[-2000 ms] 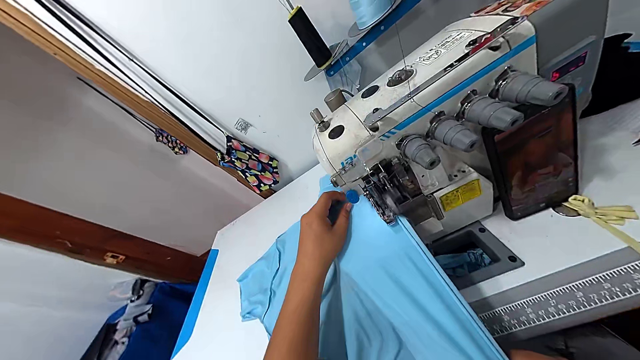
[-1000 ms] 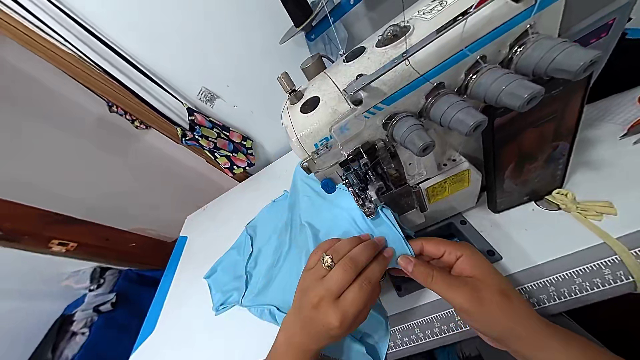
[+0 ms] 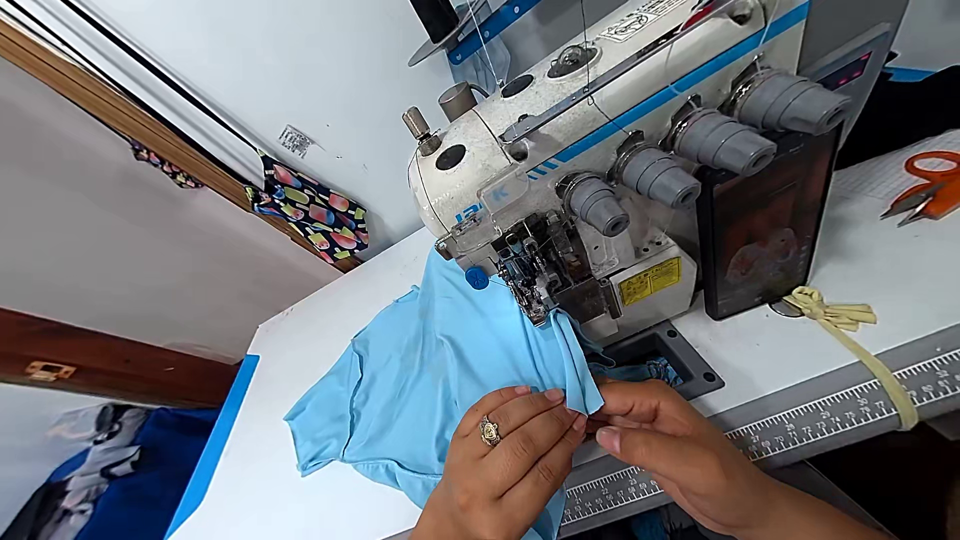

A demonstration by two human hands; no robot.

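Observation:
A light blue knit garment (image 3: 465,337) lies on the white table, one edge running under the presser foot (image 3: 536,304) of a white Jack overlock sewing machine (image 3: 480,180). My left hand (image 3: 517,457), with a ring on one finger, rests on the fabric and pinches its folded edge just in front of the foot. Close beside it, my right hand (image 3: 667,442) grips the same edge between thumb and fingers. The hands nearly touch. The fabric between the fingertips is partly hidden.
A dark-screened device (image 3: 765,225) leans by the machine, near a yellow fabric tie (image 3: 847,330). Orange-handled scissors (image 3: 930,187) lie at the right. A measuring tape (image 3: 787,420) runs along the table edge. Behind the machine is a wall with a patterned cloth (image 3: 315,214); blue cloth (image 3: 150,472) lies lower left.
Two seconds ago one hand was by the foot and the other out of view. Both came to the fabric's front edge by one second ago and still hold it there. The view has moved closer.

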